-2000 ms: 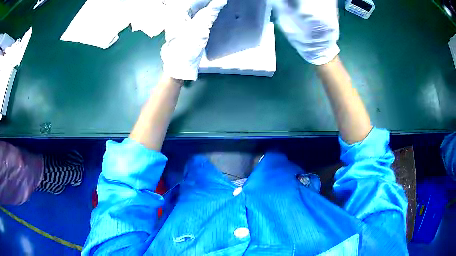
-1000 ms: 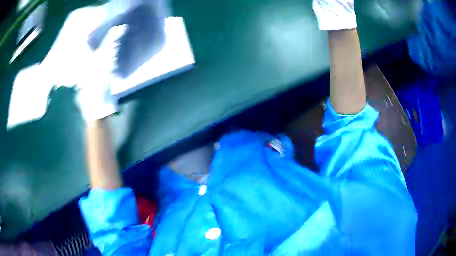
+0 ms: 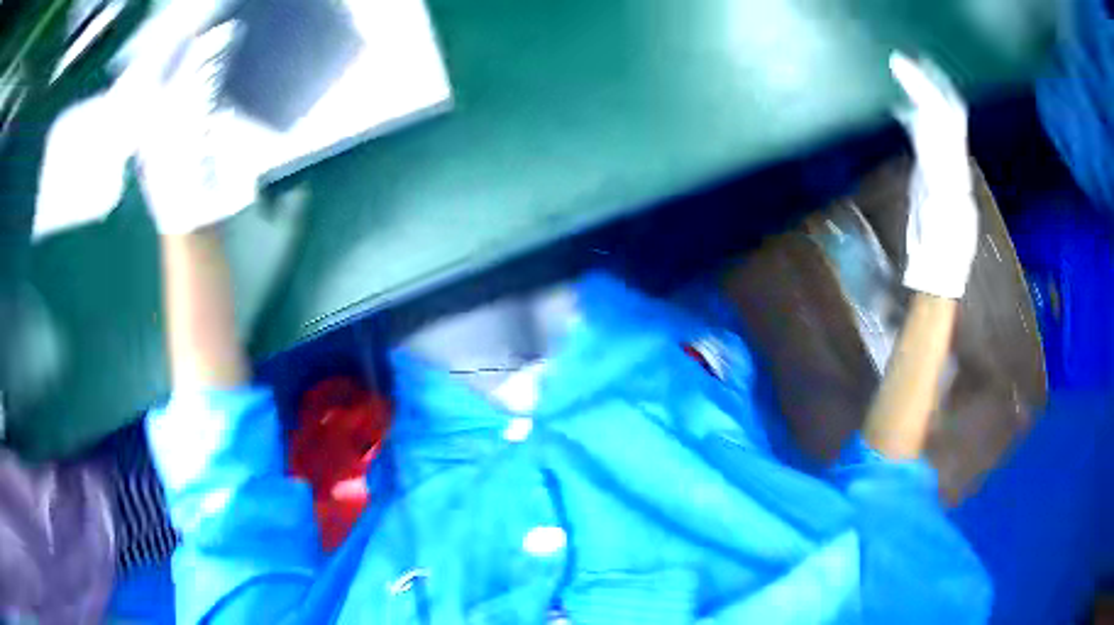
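The white box base [image 3: 409, 73] lies tilted on the green bench at upper left. A flat grey slab or sheet [image 3: 291, 55] lies in or on it; blur hides which. My left hand [image 3: 196, 153], in a white glove, is at the left edge of the box and the grey piece. Glare and blur hide its fingers' grip. My right hand [image 3: 938, 183], in a white glove, is past the bench edge, above the brown carton. Its fingers are stretched out and nothing shows in them.
White papers [image 3: 80, 165] lie left of my left hand. The brown carton [image 3: 806, 330] at right holds clear plastic waste [image 3: 861, 275]. A red bag [image 3: 340, 446] is below the bench edge. Blue clothing [image 3: 1081, 104] of a person shows at upper right. A blue stool or bin [image 3: 1075, 305] stands right.
The view has turned, so box and bench appear tilted and farther left. My right hand has moved from the box, out over the bench, to above the carton. My left hand has stayed at the box.
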